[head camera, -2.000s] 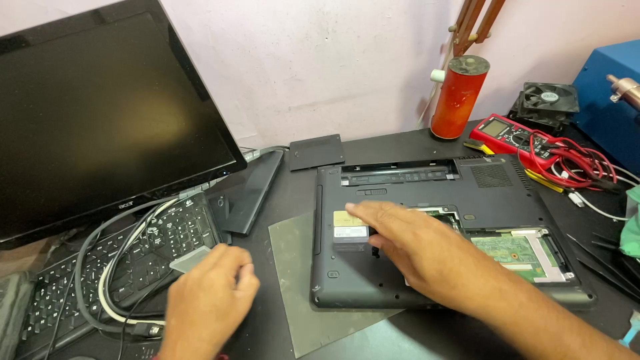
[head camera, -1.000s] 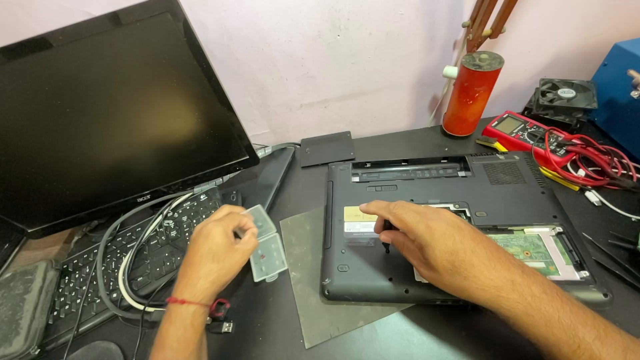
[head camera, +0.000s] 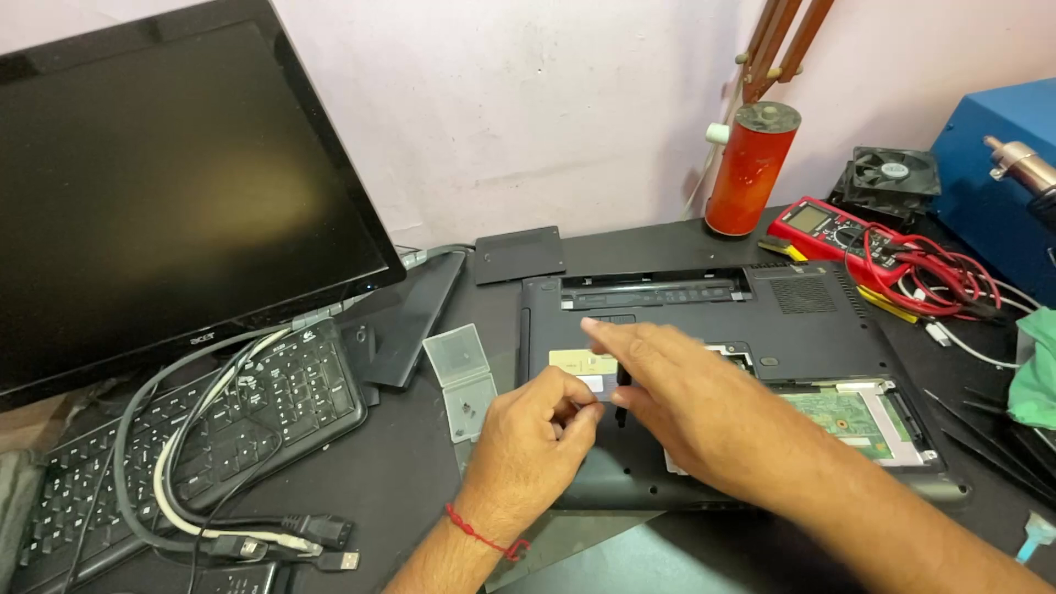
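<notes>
A black laptop (head camera: 577, 318) lies upside down, a bay in its base uncovered with a green circuit board (head camera: 837, 417) showing. Over its middle is my right hand (head camera: 685, 388), thumb and fingers around a slim black tool (head camera: 622, 404), probably a screwdriver, mostly hidden by the hand. My left hand (head camera: 540, 425) is close beside it at the laptop's left part, thumb and fingertips pinched together; whether something small is between them cannot be told. Left of that hand, a small clear plastic case (head camera: 458, 355) lies open on the desk, small dark screws (head camera: 468, 407) in its lower half.
An Acer monitor (head camera: 181, 190) and a black keyboard (head camera: 198, 445) with cables across it fill the left. Behind the laptop are a black cover panel (head camera: 518, 256) and a red cylinder (head camera: 752, 169). A red multimeter (head camera: 833, 235), a fan (head camera: 895, 173) and tweezers (head camera: 990, 450) are at right.
My left hand has let go of the small clear case, which now lies on the desk, and has moved right to the laptop beside my right hand.
</notes>
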